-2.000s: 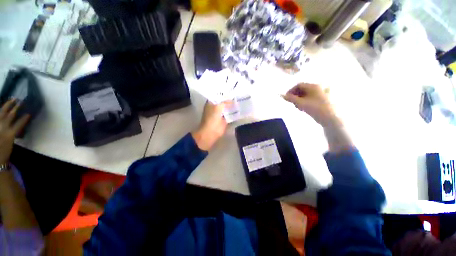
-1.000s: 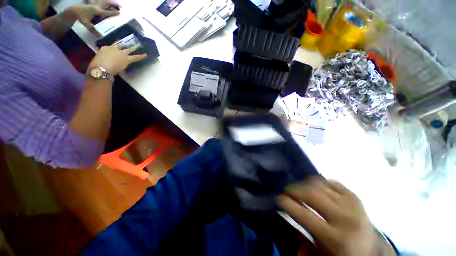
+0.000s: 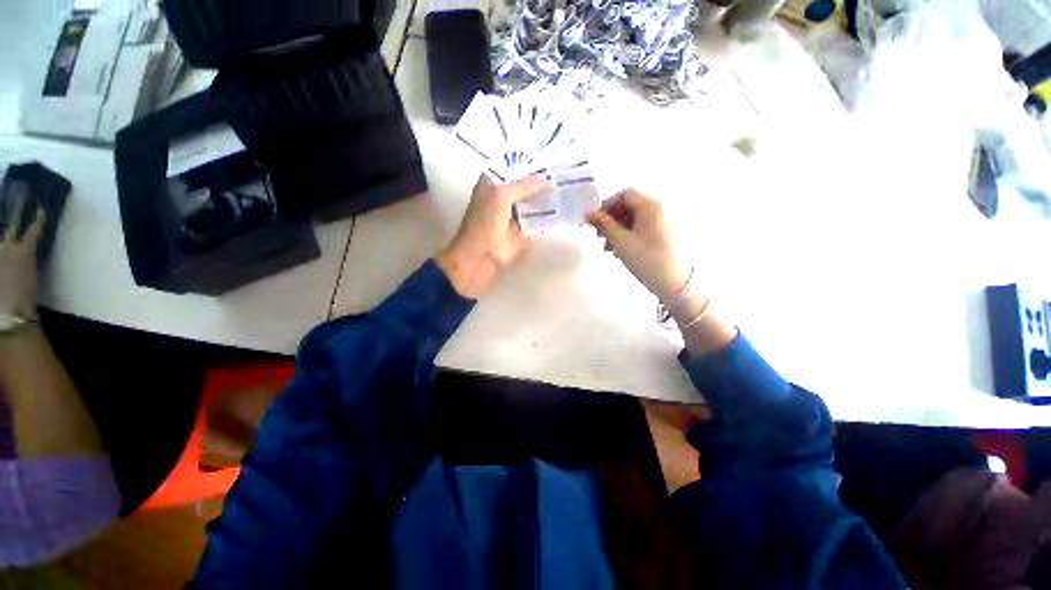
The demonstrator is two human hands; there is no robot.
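Note:
My left hand [image 3: 486, 236] holds a fan of small white printed cards [image 3: 532, 144] over the table in front of me. My right hand [image 3: 632, 236] pinches the right edge of the front card, which shows at the lower right of the fan. A black box tray [image 3: 144, 219] stands at the left. It holds a white card [image 3: 205, 150] and dark contents that I cannot make out.
Stacked black trays [image 3: 334, 138] adjoin the box tray. A black phone [image 3: 459, 67] and a silver-white looped pile [image 3: 599, 44] lie behind the cards. Clear plastic bags [image 3: 922, 69] lie back right, a black foam insert [image 3: 1006, 340] far right. Another person's hand [image 3: 17, 277] touches a dark tray far left.
The black tray that my right hand held is out of view. My left hand now shows holding the card fan, and my right hand is at its front card. The view has swung right.

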